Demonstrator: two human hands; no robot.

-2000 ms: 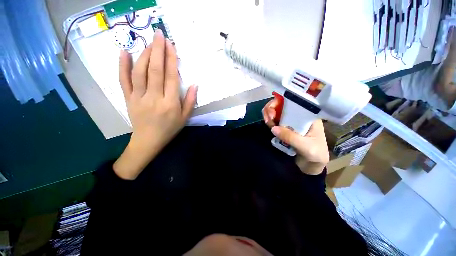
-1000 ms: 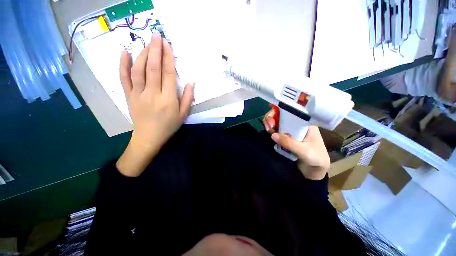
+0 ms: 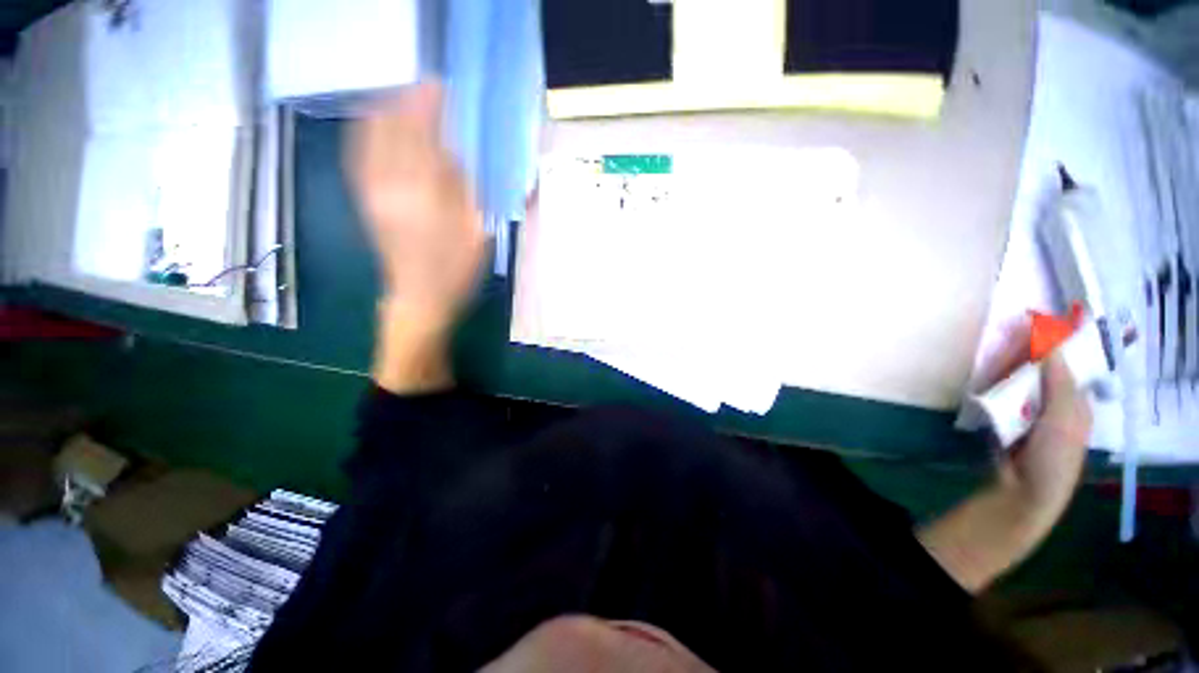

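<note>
The white housing [image 3: 789, 243] lies on the cardboard work board [image 3: 940, 263] in front of me, overexposed, with a green circuit board [image 3: 636, 164] at its upper left. My right hand [image 3: 1048, 427] is around the handle of the white glue gun [image 3: 1078, 256] at the right, with its orange-red trigger showing and its nozzle pointing up and away. My left hand [image 3: 421, 210] is raised left of the housing, motion-blurred, with its fingers extended and nothing visible in it. Its fingertips are indistinct.
A bluish glue stick bundle [image 3: 489, 105] is beside my left hand. Black pads [image 3: 868, 37] on a yellow strip lie behind the housing. White housings [image 3: 158, 243] with electronics are at far left. Wired sub-parts [image 3: 1164, 283] lie at far right. A striped stack [image 3: 257, 579] is below the bench at left.
The view has swung left. My left hand has lifted off the housing and moved left. My right hand has carried the glue gun right, away from the housing, and turned it upward.
</note>
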